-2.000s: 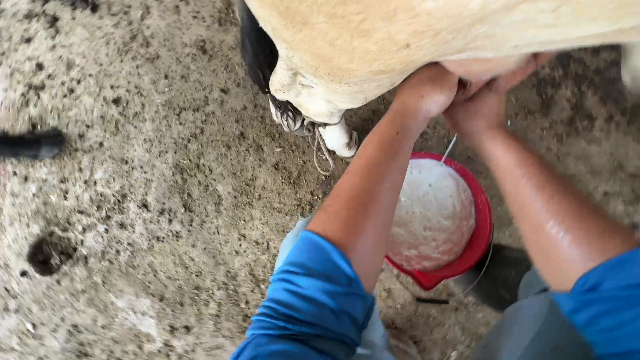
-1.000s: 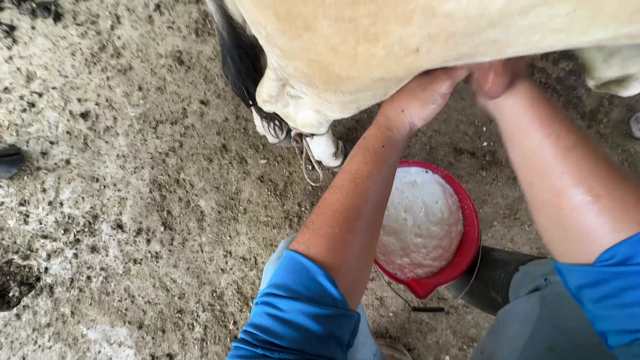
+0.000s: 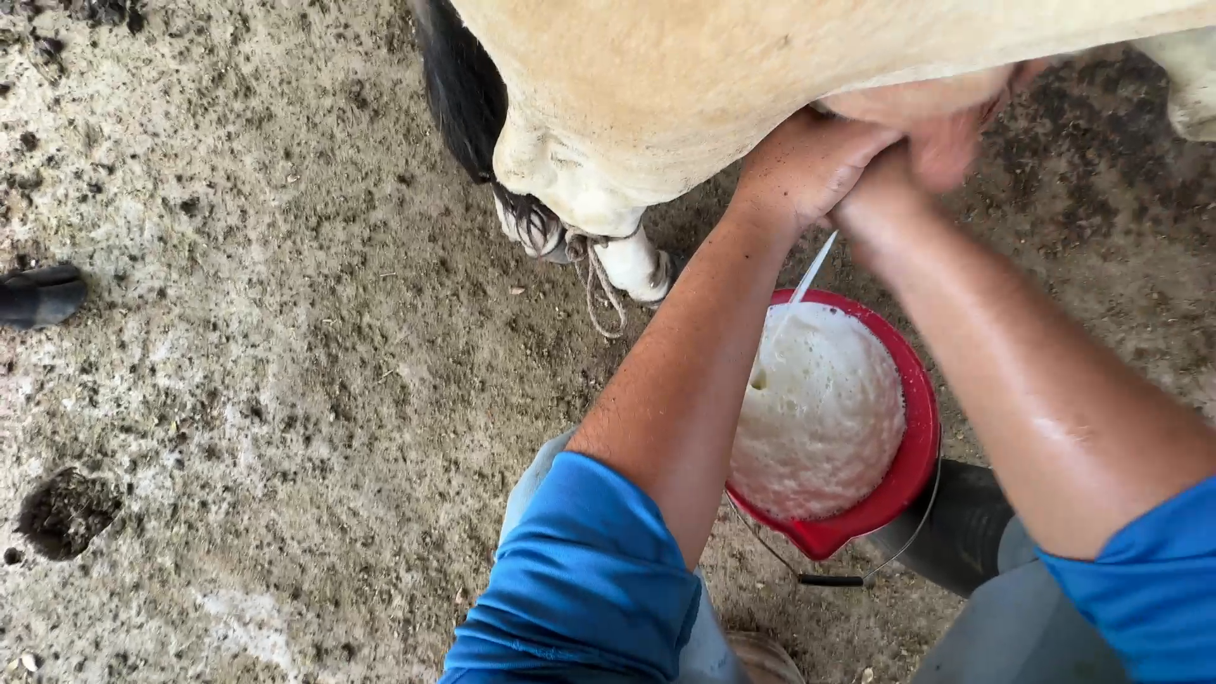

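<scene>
A cream-coloured cow stands across the top of the view, its pink udder above my hands. My left hand is up under the udder, its fingers mostly hidden; a teat in it cannot be made out. My right hand is beside it, blurred and partly hidden, close against the udder. A white stream of milk runs down from beneath the hands into a red plastic bucket. Foamy milk fills much of the bucket, whose wire handle hangs down on my side.
Rope is tied round the cow's hind legs, beside its black tail. A dark hoof shows at the left edge, above a hole in the dirt floor. A black boot stands against the bucket's right side.
A milk stream shows now and two seconds ago, but not in the frame from one second ago. Both hands stay at the udder, and the right has moved closer to the left since one second ago.
</scene>
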